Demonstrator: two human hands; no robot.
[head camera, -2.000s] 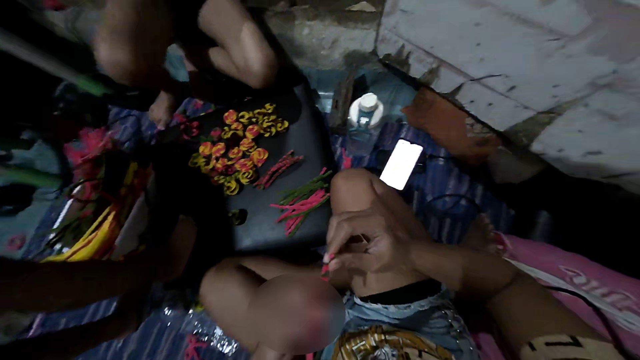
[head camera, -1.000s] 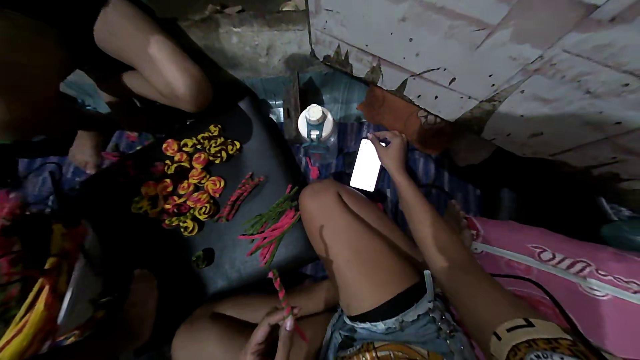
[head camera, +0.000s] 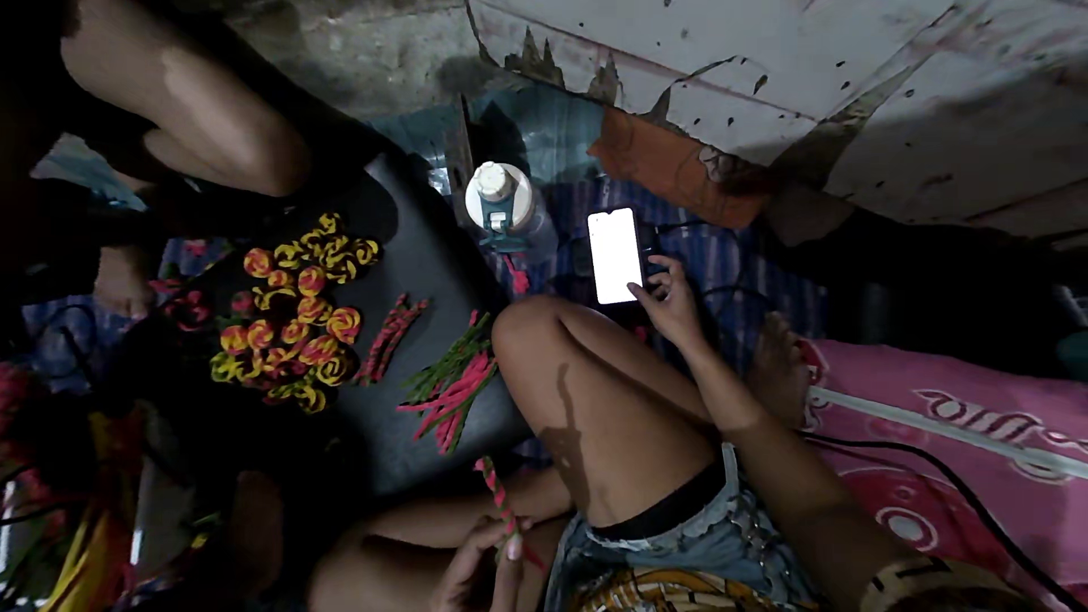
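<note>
My left hand (head camera: 489, 557) holds a pink and green twisted strip (head camera: 497, 493) upright between thumb and fingers, above my lap. My right hand (head camera: 667, 302) touches the lower right edge of a phone (head camera: 614, 255) with a bright white screen, lying on the blue striped mat; whether it grips the phone, I cannot tell. On the dark padded surface (head camera: 408, 450) lie loose pink and green strips (head camera: 459, 382), a small bundle of red twisted strips (head camera: 393, 340), and several yellow and pink coiled rosettes (head camera: 310, 310).
A bottle with a white lid (head camera: 500, 200) stands beyond my knee. Another person's bent leg (head camera: 229, 119) is at the upper left. Yellow strips (head camera: 85, 544) are at the lower left. A pink printed cushion (head camera: 952, 425) with a black cable across it lies at the right.
Two seconds ago my right hand was near my lap with a small pink piece; one second ago it was at the phone's top edge. It is now at the lower right edge.
</note>
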